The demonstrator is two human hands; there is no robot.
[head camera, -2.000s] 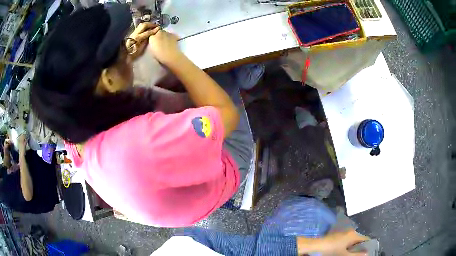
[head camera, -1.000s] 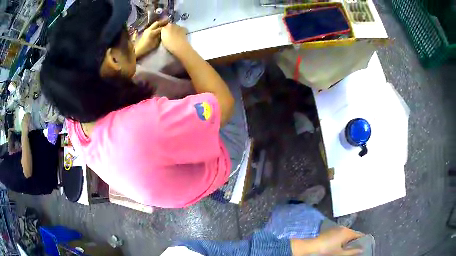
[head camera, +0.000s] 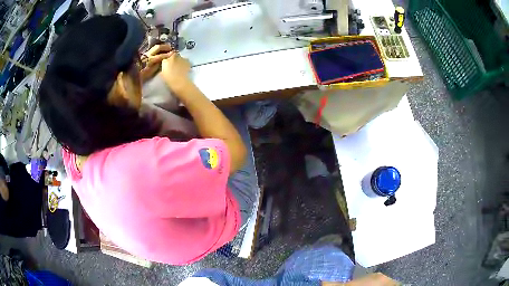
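My left hand point(head camera: 371, 280) shows at the bottom edge, right of centre. Only its back and wrist are in the picture, and the fingers are cut off. Whether it holds anything now cannot be told. A blue checked sleeve point(head camera: 245, 279) lies along the bottom edge behind it, beside blue checked cloth point(head camera: 318, 265) at the lap. My right hand is not in view.
A person in a pink shirt point(head camera: 162, 195) sits at a white sewing machine point(head camera: 229, 33). A phone point(head camera: 347, 60) lies in a yellow tray. A blue-lidded cup point(head camera: 385, 181) stands on a white board point(head camera: 407, 223). A green crate point(head camera: 452, 44) is at upper right.
The view has shifted, so the table, tray and cup sit lower and further left. My left hand is now mostly below the bottom edge; the grey piece at its fingers is out of view.
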